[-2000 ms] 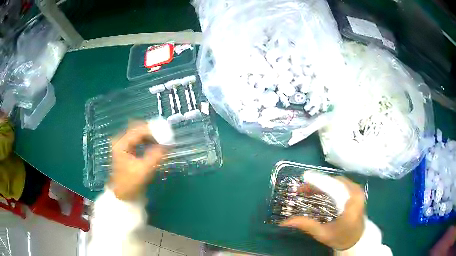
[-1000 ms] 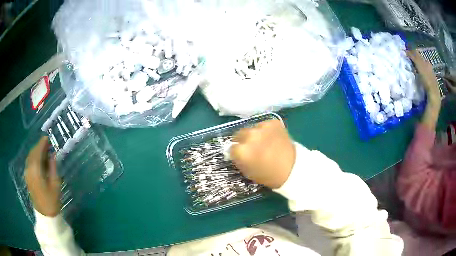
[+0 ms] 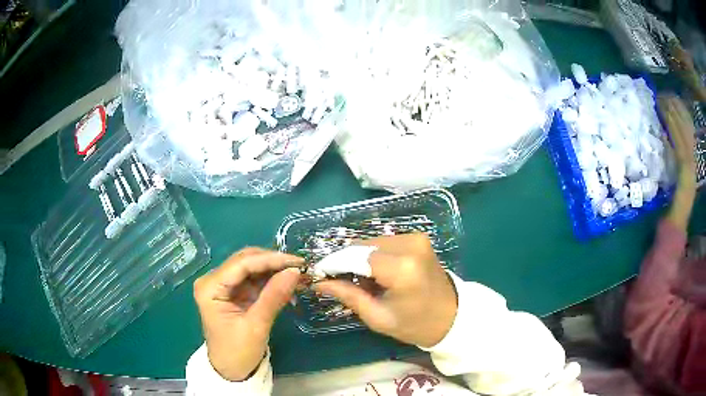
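My left hand [image 3: 248, 305] and my right hand [image 3: 399, 290] meet fingertip to fingertip over the left part of the clear shaft tray [image 3: 447, 203], which is full of loose metal shafts [image 3: 387, 226]. A white finger-length piece [image 3: 346, 261] lies along my right index finger, perhaps a finger covering. Both hands pinch a small dark part [image 3: 304, 268] between them; my fingers hide most of it, so I cannot tell what it is. The slotted blister tray [image 3: 108, 271] lies at the left with a few finished assemblies [image 3: 128, 188] at its top.
Behind the shaft tray lie the left parts bag [image 3: 240, 116] of white caps and the right parts bag [image 3: 433, 93] of slender parts. A blue parts bin [image 3: 569, 182] is at the right, beside another person's hand [image 3: 680, 131]. A label card [image 3: 90, 130] is far left.
My left hand has moved from the blister tray to the shaft tray. My right hand has come out of the heaped shafts and now meets it. Earlier, the left hand held a white piece.
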